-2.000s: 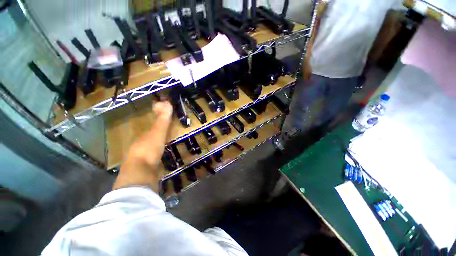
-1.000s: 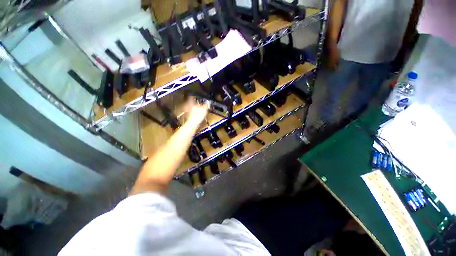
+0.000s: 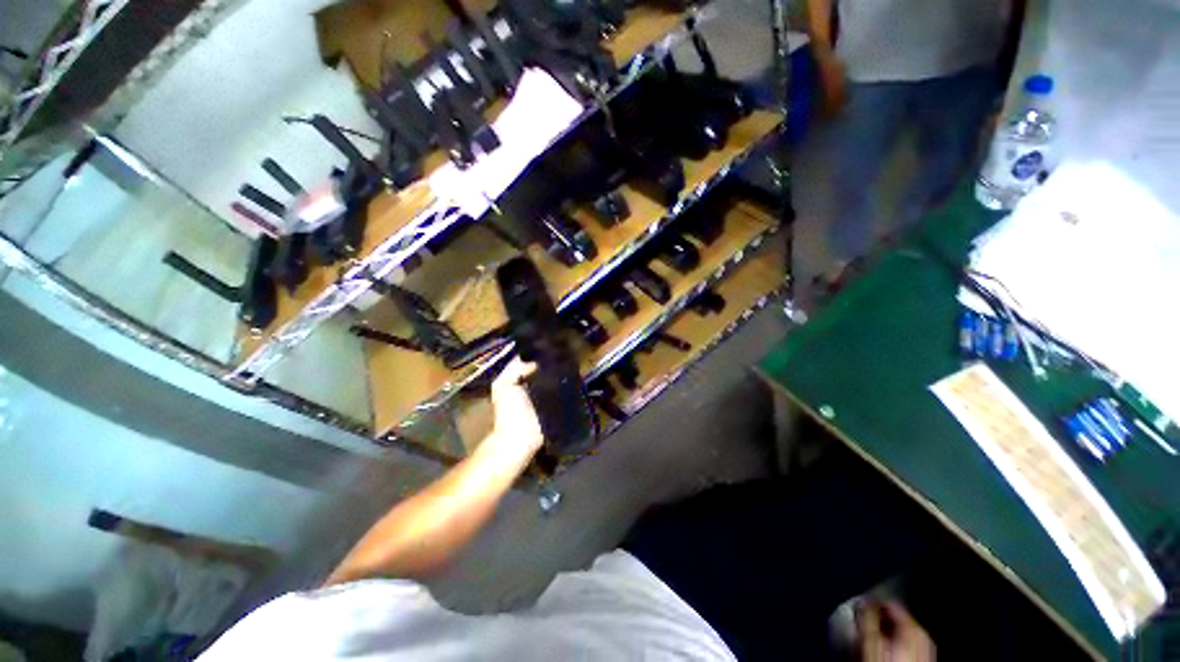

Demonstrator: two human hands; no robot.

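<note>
My left hand (image 3: 518,404) reaches forward and grips a black door lock (image 3: 550,347) with a long rounded body. The lock is held upright-slanted in front of the wire rack's lower shelves. A black bar handle sticks out from it to the left. My right hand (image 3: 893,634) is low at the bottom edge, partly cut off, near the bench front. Something small and whitish shows beside its fingers; whether it is held is unclear.
A wire rack (image 3: 311,310) holds many black locks, with a white-pink paper (image 3: 528,123) on it. A person (image 3: 906,142) stands behind. The green bench (image 3: 880,343) at right bears a bottle (image 3: 1022,149), battery packs (image 3: 990,336), a long strip (image 3: 1042,485) and white sheets (image 3: 1100,272).
My left hand has drawn a lock out from the shelf towards me. The view has shifted, and my right hand now shows more clearly at the bottom.
</note>
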